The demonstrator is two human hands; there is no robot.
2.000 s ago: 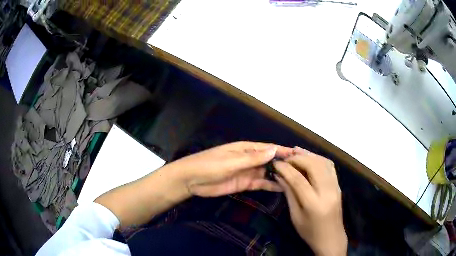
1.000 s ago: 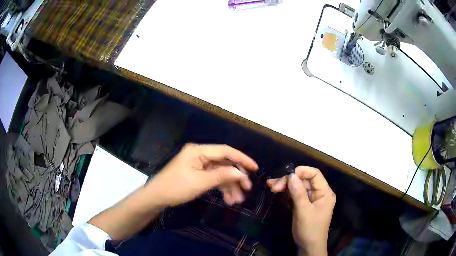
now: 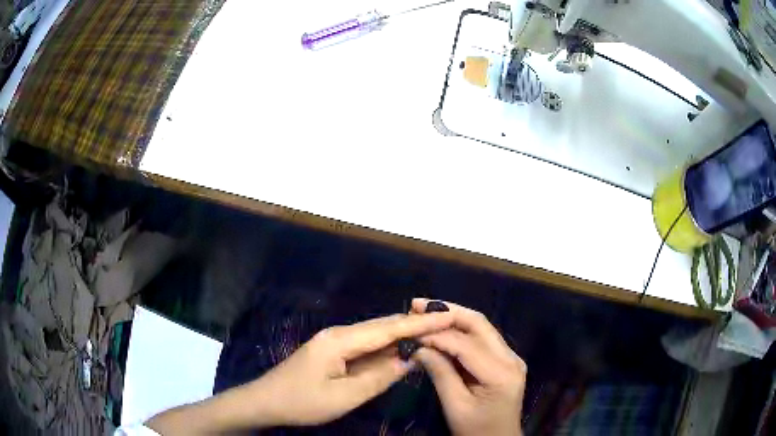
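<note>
My left hand (image 3: pixel 336 370) and my right hand (image 3: pixel 481 362) meet at the fingertips in front of the table edge, low in the picture. A small dark round piece (image 3: pixel 408 347), perhaps a bobbin with thread, sits between the fingertips of both hands. A second small dark spot (image 3: pixel 436 306) shows at the upper fingers of my right hand; I cannot tell whether it is a separate piece. The fingers cover much of what they hold.
The purple-handled screwdriver (image 3: pixel 345 31) lies on the white table (image 3: pixel 298 128). The sewing machine head (image 3: pixel 634 34) is at upper right. A yellow tape roll (image 3: pixel 672 209), a lit smartphone (image 3: pixel 733 177) and green scissors handles (image 3: pixel 713 272) are at right. Grey fabric scraps (image 3: pixel 59 306) lie at lower left.
My hands were together, then apart with the dark piece in my right fingertips, and now are together again. The view has shifted right, showing more of the screwdriver and smartphone.
</note>
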